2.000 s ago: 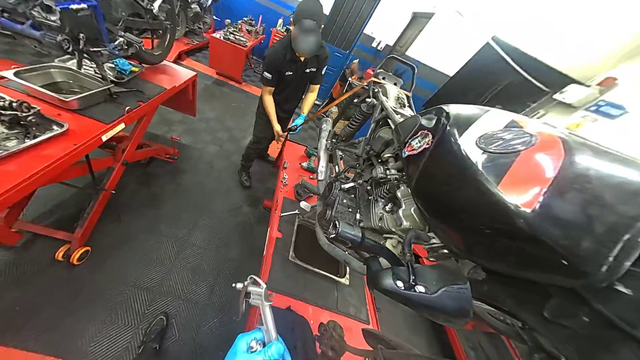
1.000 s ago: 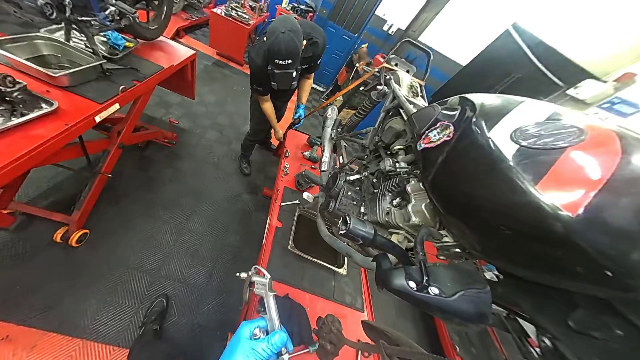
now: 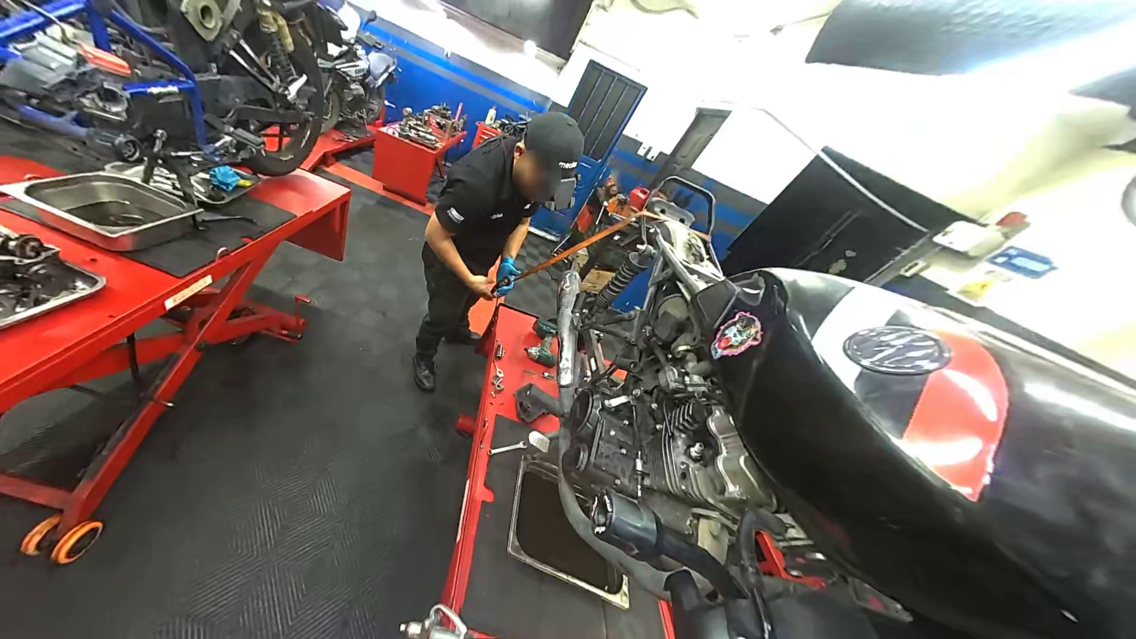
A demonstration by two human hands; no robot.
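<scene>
Neither of my hands shows now. At the bottom edge, only the top of a metal air gun (image 3: 435, 625) is visible, beside the red side rail of the motorcycle lift (image 3: 469, 524); what holds it is cut off. On this lift stands a partly stripped motorcycle with a black, white and red fuel tank (image 3: 852, 399) and an exposed engine (image 3: 683, 444). A rectangular metal tray (image 3: 568, 541) with a dark inside lies below the exhaust pipe. Near it rest a combination wrench (image 3: 508, 448) and, farther up, a green cordless power tool (image 3: 542, 355).
A co-worker (image 3: 488, 204) with a blue glove grips an orange strap (image 3: 581, 247) running to the motorcycle's rear. To the left, a second red lift (image 3: 293, 209) holds a steel pan (image 3: 111, 209) and a blue-framed motorcycle (image 3: 191, 89). Its orange wheels (image 3: 78, 541) rest on the floor.
The blue-gloved hand holding the air gun, seen in both earlier frames, is out of view below; only the tool's top remains. The co-worker, upright at first, is now bent forward.
</scene>
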